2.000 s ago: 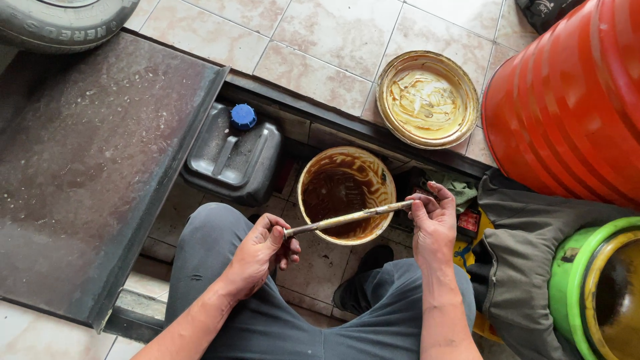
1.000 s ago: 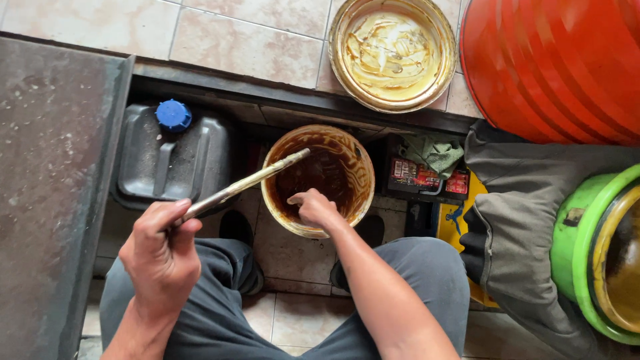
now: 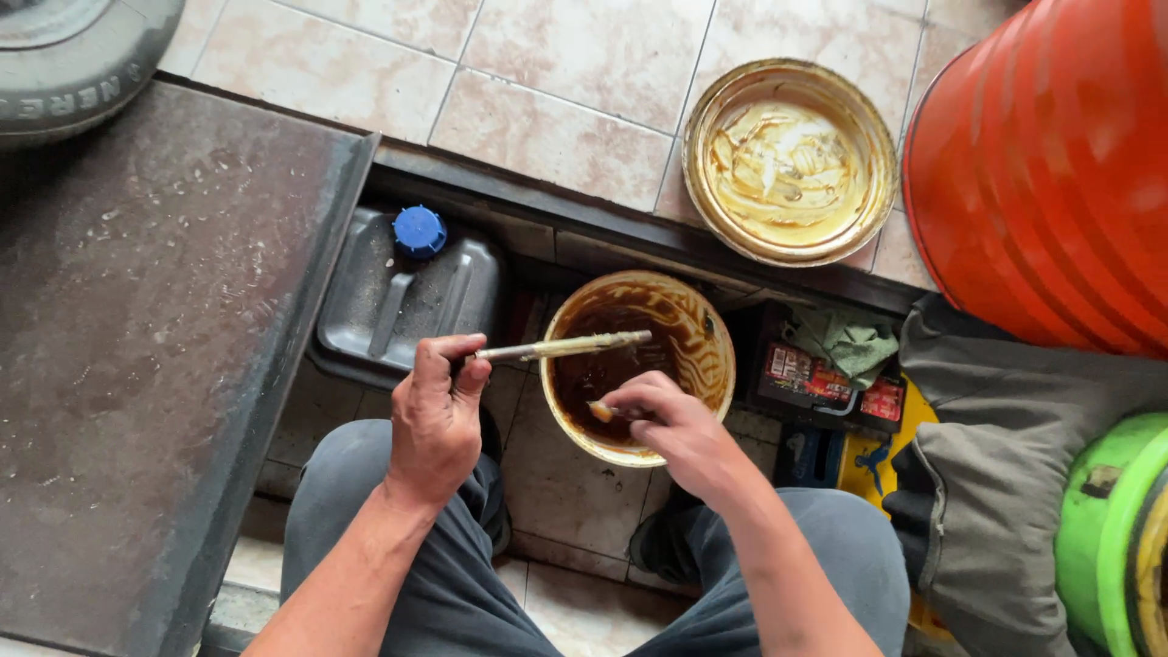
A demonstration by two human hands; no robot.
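My left hand (image 3: 440, 415) grips one end of a thin metal rod (image 3: 566, 346), whose pale grease-coated length points right over the bucket. Brown grease (image 3: 584, 374) lies inside the round bucket (image 3: 724, 383), with streaks up its inner wall. Over the bucket's near right part is my right hand (image 3: 662, 415), its fingers bent and a dab of amber grease on a fingertip; they do not touch the rod. A round lid (image 3: 789, 164) smeared with yellowish grease rests on the tiled floor beyond the bucket.
A black jerrycan (image 3: 424, 292) with a blue cap stands left of the bucket, beside a dark metal plate (image 3: 173, 365). At right are a battery (image 3: 830, 379) with a green rag (image 3: 849, 342), a red drum (image 3: 1049, 173), grey cloth (image 3: 995, 456) and a green container (image 3: 1113, 529). A tyre (image 3: 87, 82) is upper left.
Two seconds ago both hands held the rod; my right hand then let go and reached into the bucket. Now it is lifted a little, with grease on a fingertip. My left hand keeps the rod.
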